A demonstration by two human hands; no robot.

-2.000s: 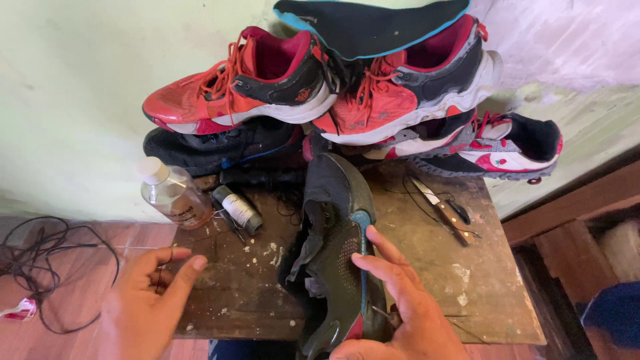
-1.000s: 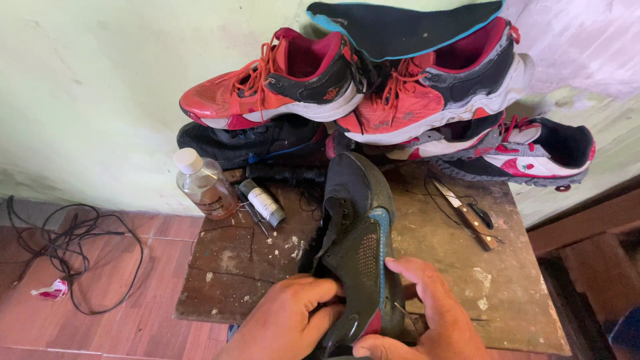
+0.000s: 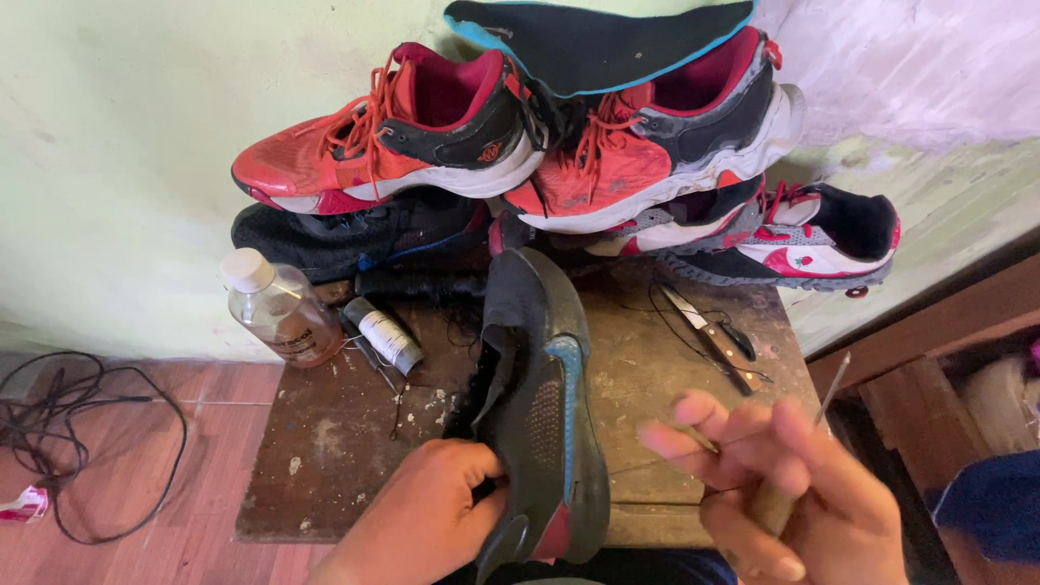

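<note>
A black sneaker (image 3: 540, 406) with a blue side strip and a red heel patch rests on its side over the near part of a worn wooden table. My left hand (image 3: 435, 508) grips it at the collar, with fingertips hidden inside the opening. To the right of the shoe, my right hand (image 3: 788, 487) is raised and blurred, its fingers curled around the handle of an awl-like tool (image 3: 833, 388) whose thin metal tip points up. A thin dark thread runs between the shoe and the right hand.
Red sneakers (image 3: 463, 122) and other shoes are stacked at the back, a black insole (image 3: 601, 45) on top. A capped bottle (image 3: 284, 313) and a thread spool (image 3: 382, 335) stand or lie left; a wooden-handled knife (image 3: 723, 349) lies right. A black cable (image 3: 81, 439) coils on the floor.
My right hand has moved away from the shoe to the right and now shows the tool. My left hand, apart from the shoe two seconds ago, has taken hold of its collar.
</note>
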